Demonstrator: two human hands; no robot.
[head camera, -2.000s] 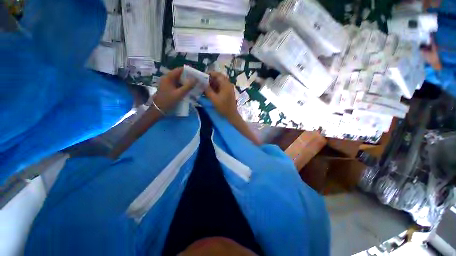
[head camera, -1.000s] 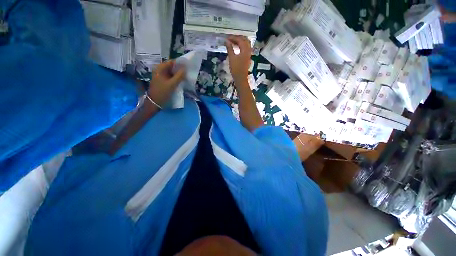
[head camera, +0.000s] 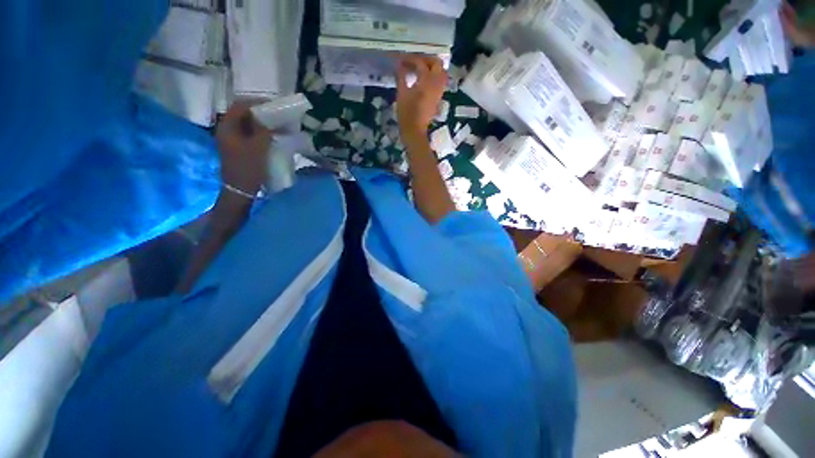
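Note:
My left hand (head camera: 243, 143), with a thin bracelet on its wrist, holds a white wad of label stickers (head camera: 281, 111) left of centre, near the table's front edge. The lower part of the wad hangs down beside the hand. My right hand (head camera: 420, 89) is at the near carton of the middle carton stack (head camera: 382, 61), fingertips on its printed side. Whether a label is under the fingertips cannot be told. The cartons lie flat beyond my hands, with fine dark print and a small square code.
White label scraps (head camera: 356, 136) litter the green tabletop. Fanned cartons (head camera: 556, 112) and an end-on carton block (head camera: 657, 170) stand right. More cartons (head camera: 264, 45) lie left. Blue-sleeved people are at both sides. A brown box (head camera: 581, 304) and plastic-wrapped goods (head camera: 706, 331) are below right.
My right hand has moved away from the labels, forward to the near carton, and stays there. My left hand has moved left with the labels. The person at right has leaned further into view.

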